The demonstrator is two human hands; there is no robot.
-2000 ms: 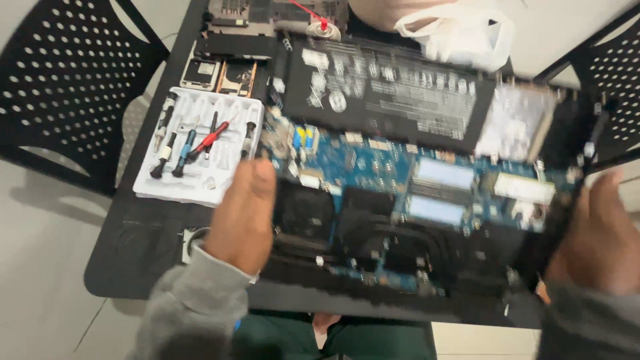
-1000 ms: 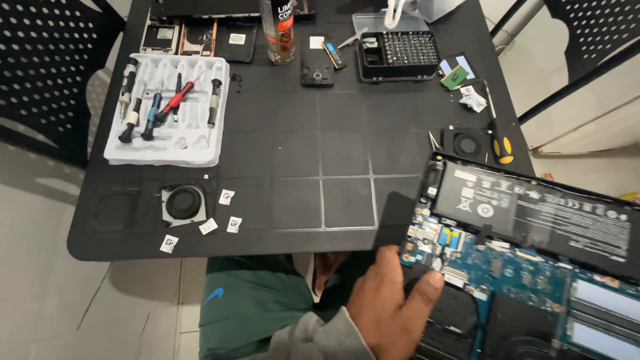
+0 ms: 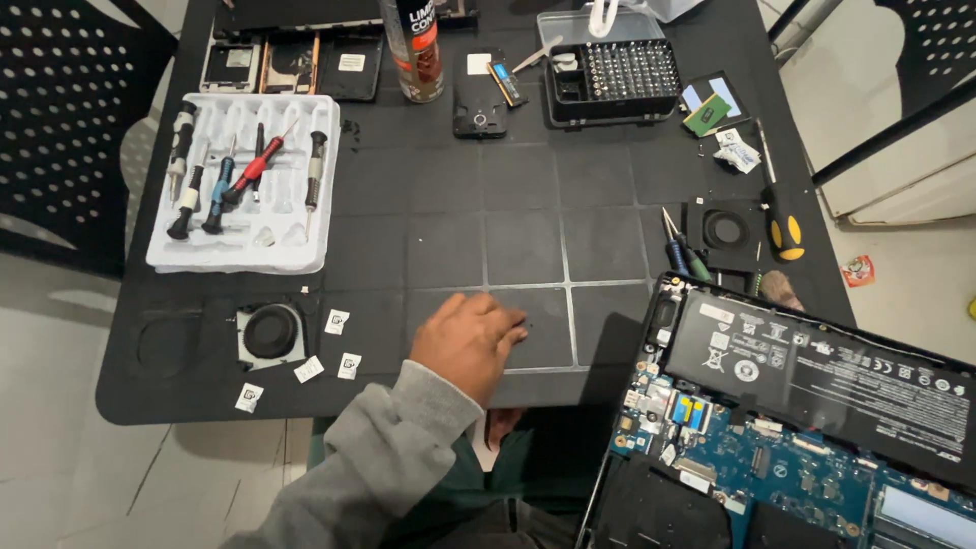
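Observation:
My left hand, in a grey sleeve, is on or just over the black tabletop, palm down with its fingers bent together; whether it touches anything small cannot be told. To its right, the opened laptop base is tilted over the table's front right corner. Its battery, blue circuit board and black fan housing are exposed. My right hand is out of view. Left of my left hand lie a cooling fan and several small white packets.
A white tray of precision screwdrivers lies at left. Behind stand a spray can, a phone-like black device, a memory module and a bit case. At right are a yellow-black screwdriver, tweezers-like tools and another fan.
Two seconds ago both hands were at the laptop base's sides over the table. The base moved right, and my left hand let go of its edge and moved left to the tabletop.

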